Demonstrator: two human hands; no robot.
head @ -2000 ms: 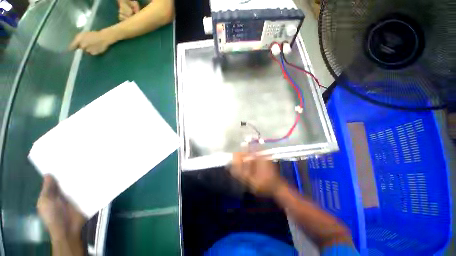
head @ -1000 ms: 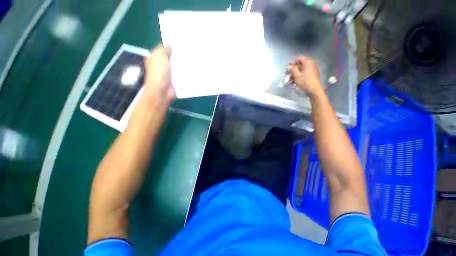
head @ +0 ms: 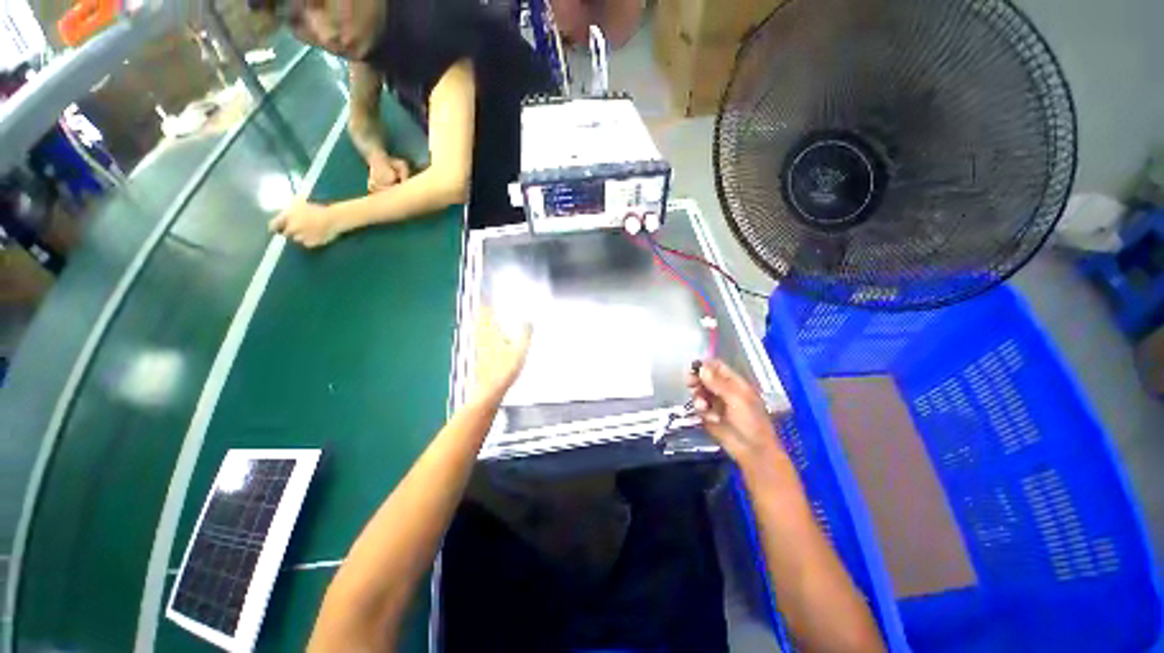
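Note:
A white-backed solar panel (head: 587, 360) lies face down on the grey glassy top of the silver-framed light box (head: 613, 274). My left hand (head: 502, 351) is at the panel's left edge; whether it grips the edge is hard to tell. My right hand (head: 728, 398) holds the connector end of the test leads (head: 708, 316) near the box's front right corner. The red and dark leads run up to the bench meter (head: 595, 179) at the far edge of the light box. The panel's own cable is too small to make out clearly.
Another solar panel (head: 245, 542), dark cells up, lies on the green line surface (head: 345, 383) at left. A person in dark clothes (head: 447, 102) leans arms on the line. A pedestal fan (head: 830, 179) and a blue crate (head: 1021, 472) with brown cardboard (head: 897, 485) stand at right.
The white-backed panel has gone from being held in my left hand down onto the light box. My right hand has moved to the lead end. The view has shifted to show the meter and person.

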